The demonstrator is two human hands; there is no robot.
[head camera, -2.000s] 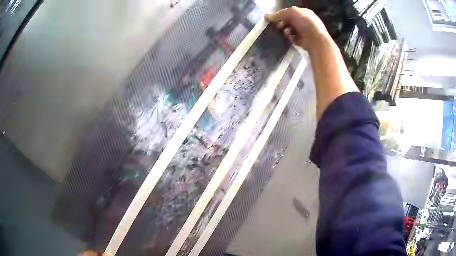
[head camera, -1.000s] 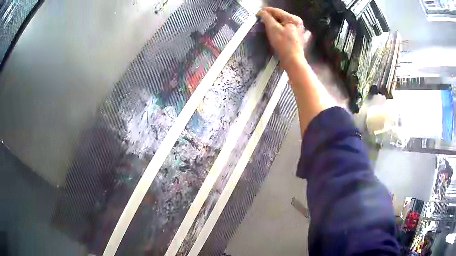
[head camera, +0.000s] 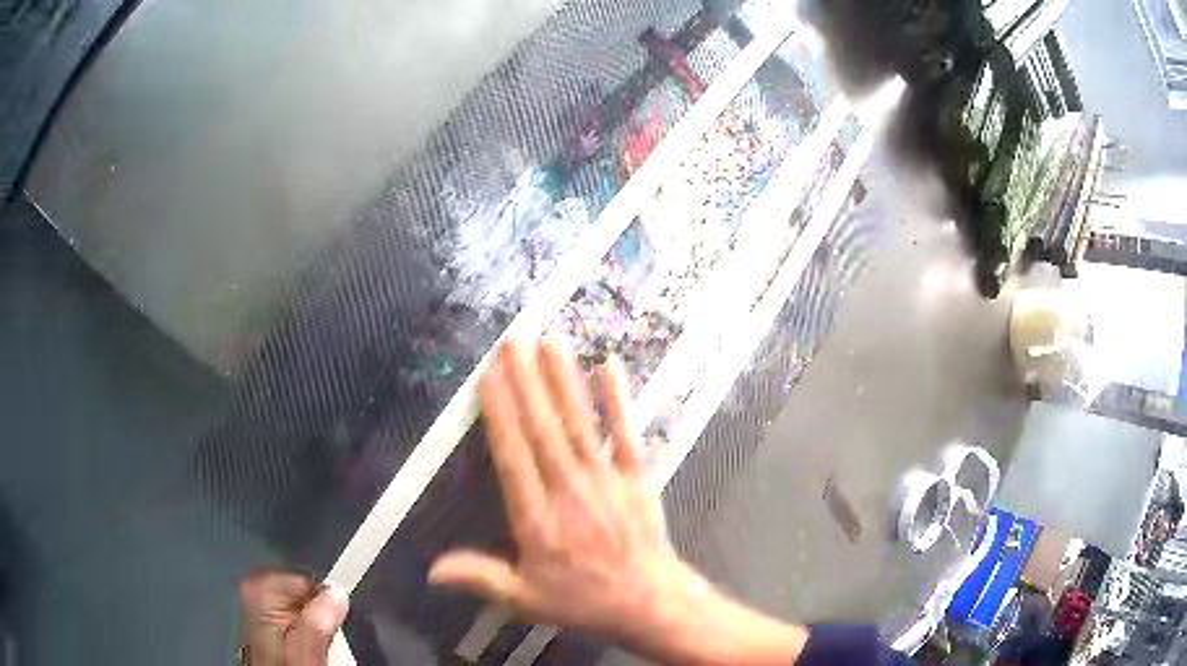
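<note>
A dark ribbed board (head camera: pixel 326 351) with white, red and green smears lies at a slant on the grey bench. Three long cream-white tape strips (head camera: pixel 449 414) run along it. My left hand (head camera: pixel 293 618), cut off by the bottom edge, pinches the near end of the leftmost strip between thumb and fingers. My right hand (head camera: pixel 573 507) is flat, palm down, with fingers spread, its fingertips at the same strip. It hides parts of the other two strips. No tape roll can be made out in my left hand.
A small dark blade-like piece (head camera: pixel 844 509) lies right of the board. White loops (head camera: pixel 948 497) lie farther right, by a blue box (head camera: pixel 996 570). Dark green bundles (head camera: pixel 1032 195) and a whitish plastic-wrapped roll or tub (head camera: pixel 1049 341) stand at the upper right.
My right hand has left the far end of the strip and come down to its middle, opening flat. My left hand shows at the lower left again. The white loops and blue box are now visible.
</note>
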